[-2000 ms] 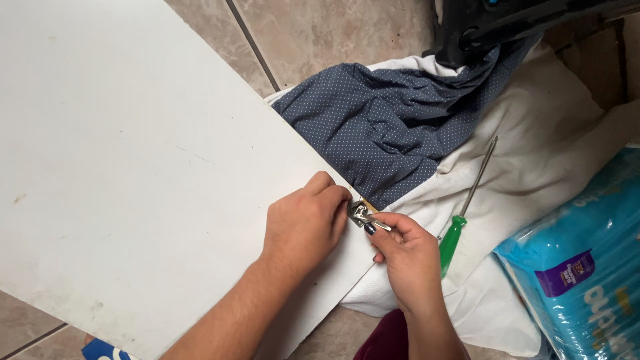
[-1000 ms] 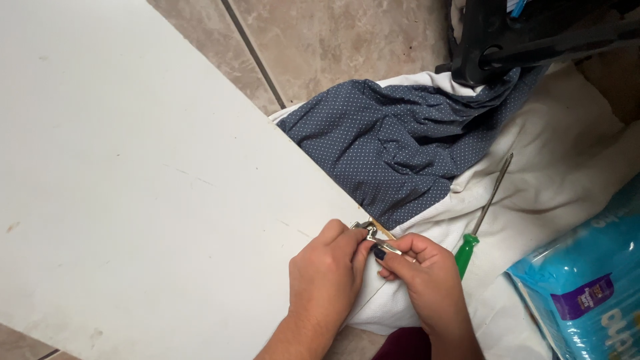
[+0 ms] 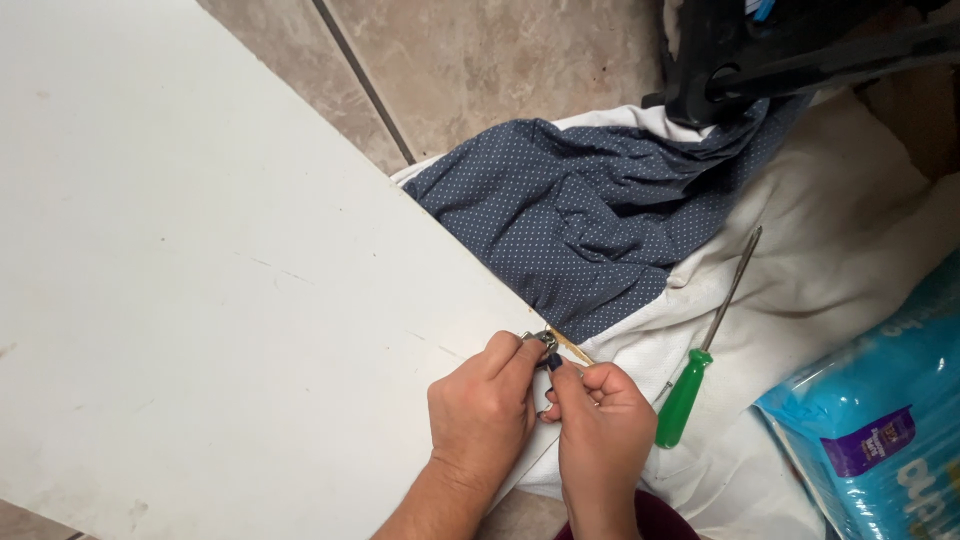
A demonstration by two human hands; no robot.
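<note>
A white board (image 3: pixel 225 262) with a chipped, bare edge lies under my hands. At that edge a small metal hinge (image 3: pixel 550 342) is mostly covered by my fingers. My left hand (image 3: pixel 484 409) rests on the board, its fingertips closed on the hinge. From the right, my right hand (image 3: pixel 606 431) pinches the hinge's near part between thumb and fingers; its dark-painted thumbnail touches the metal. A screwdriver (image 3: pixel 681 397) with a green handle lies on white cloth beside my right hand, with a small screw (image 3: pixel 663 390) next to the handle.
Dotted blue fabric (image 3: pixel 585 225) and white cloth (image 3: pixel 810 247) are bunched along the board's right edge. A blue plastic package (image 3: pixel 840 382) lies at the right. A black plastic frame (image 3: pixel 697 82) stands at the upper right, above floor tiles (image 3: pixel 510 60).
My hands remain at the hinge on the board's edge. My left hand's fingers now cover more of the hinge, and my right hand's fingers are more curled around its near part.
</note>
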